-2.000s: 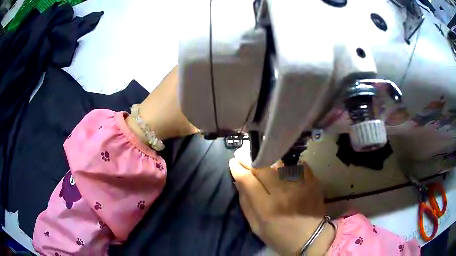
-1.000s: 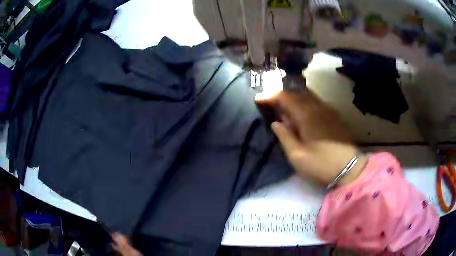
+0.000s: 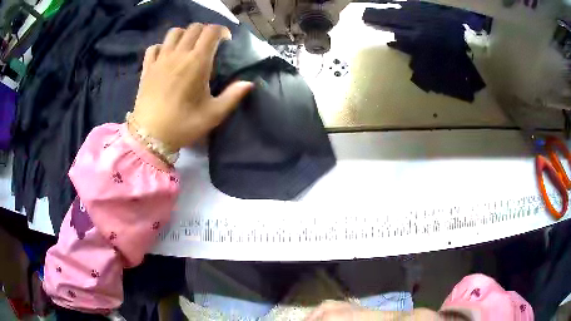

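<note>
The dark garment panel point(image 3: 94, 81) is bunched over the table's left side. A rounded dark cloth section point(image 3: 269, 144) reaches right, its upper tip close to the needle area. My left hand point(image 3: 181, 88) lies over the dark cloth, thumb apart from the fingers; whether it grips a fold is unclear. My right hand point(image 3: 350, 311) is at the bottom edge near my lap, blurred and cut off, its fingers unclear. The white sewing machine point(image 3: 266, 15) shows only its lower head at the top; the needle itself cannot be made out.
A ragged dark cloth scrap point(image 3: 438, 56) lies on the machine bed, right of the needle area. Orange-handled scissors point(image 3: 551, 182) lie at the table's right. A printed ruler point(image 3: 350, 229) runs along the front edge. A purple object point(image 3: 6, 116) is at the far left.
My left hand has come up from the lower table edge onto the cloth. My right hand has left the needle area for my lap. The cloth has been drawn left, baring the ruler.
</note>
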